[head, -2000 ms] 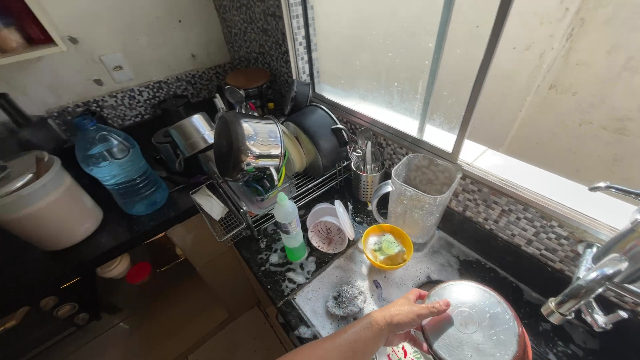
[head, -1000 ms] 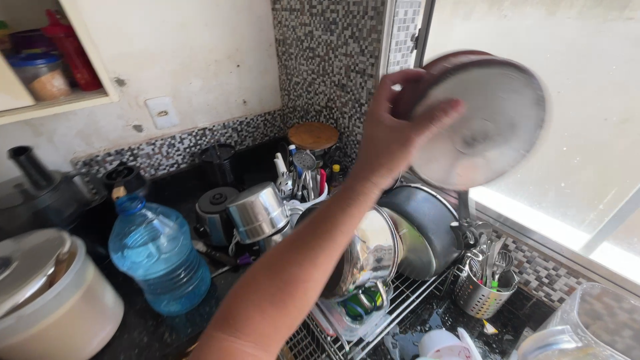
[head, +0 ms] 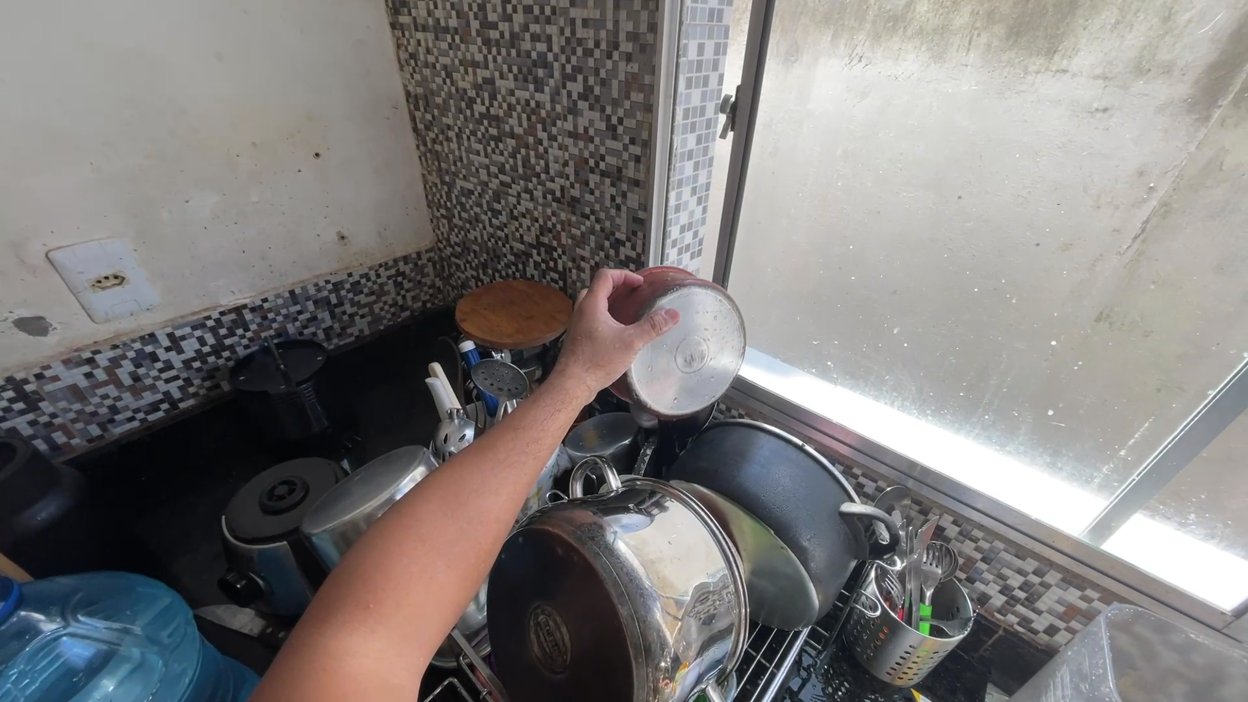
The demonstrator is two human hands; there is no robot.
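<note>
My left hand [head: 619, 327] is raised over the far side of the dish rack [head: 770, 663], gripping a small reddish pan [head: 687, 351] by its side. The thumb lies on its bare metal base, which is turned toward me; the other fingers go round the reddish wall. Below the forearm a large shiny steel pot [head: 624, 585] lies on its side in the rack. Behind it stand a metal lid [head: 760, 556] and a black pot [head: 780, 487]. Part of a smaller metal pot [head: 603, 439] shows under the held pan. My right hand is out of view.
A perforated steel cutlery holder [head: 907, 624] stands right of the rack, near a clear plastic jug [head: 1141, 663]. On the left are a blue water bottle [head: 107, 634], an electric kettle [head: 278, 526] and an upturned steel pot [head: 370, 497]. A round wooden board [head: 514, 312] and utensils sit behind; a window [head: 975, 292] borders the right.
My left hand was at the sink on the pan's base two seconds ago; it has lifted the pan and carried it over to the rack. The view has swung left toward the corner.
</note>
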